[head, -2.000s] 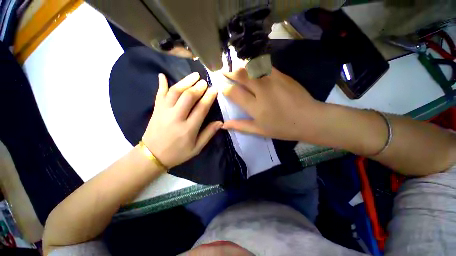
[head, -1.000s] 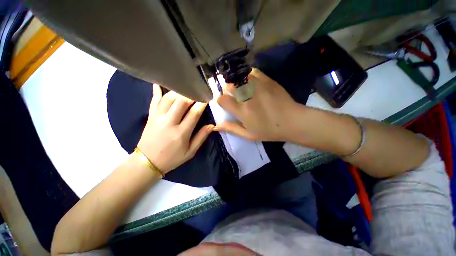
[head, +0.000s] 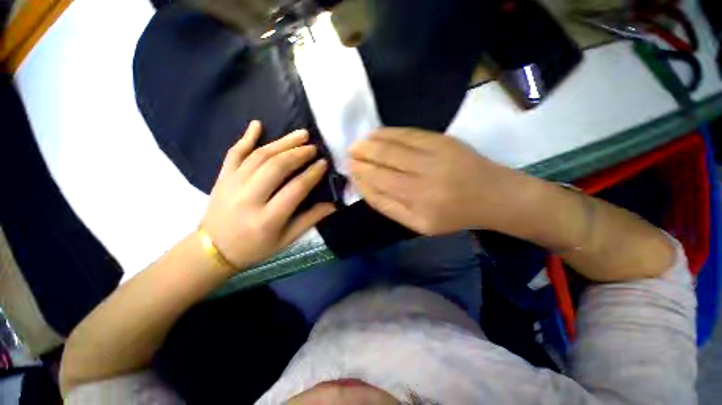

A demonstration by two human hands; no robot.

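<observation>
A large dark garment panel lies under the sewing machine's presser foot. A white backing piece lies on it, running from the foot down towards the table's front edge. My left hand rests flat with fingers spread on the dark panel, left of the white piece. My right hand has its fingers together, its fingertips at the lower part of the white piece. Whether it pinches the cloth is hidden.
A dark phone lies right of the cloth. Snips with red and green handles lie at the far right. A red basket stands below the table edge. Dark cloth lies at the left.
The view has shifted, so the machine head is mostly out of the picture. My right hand has moved from beside the needle back along the white piece, towards the front edge.
</observation>
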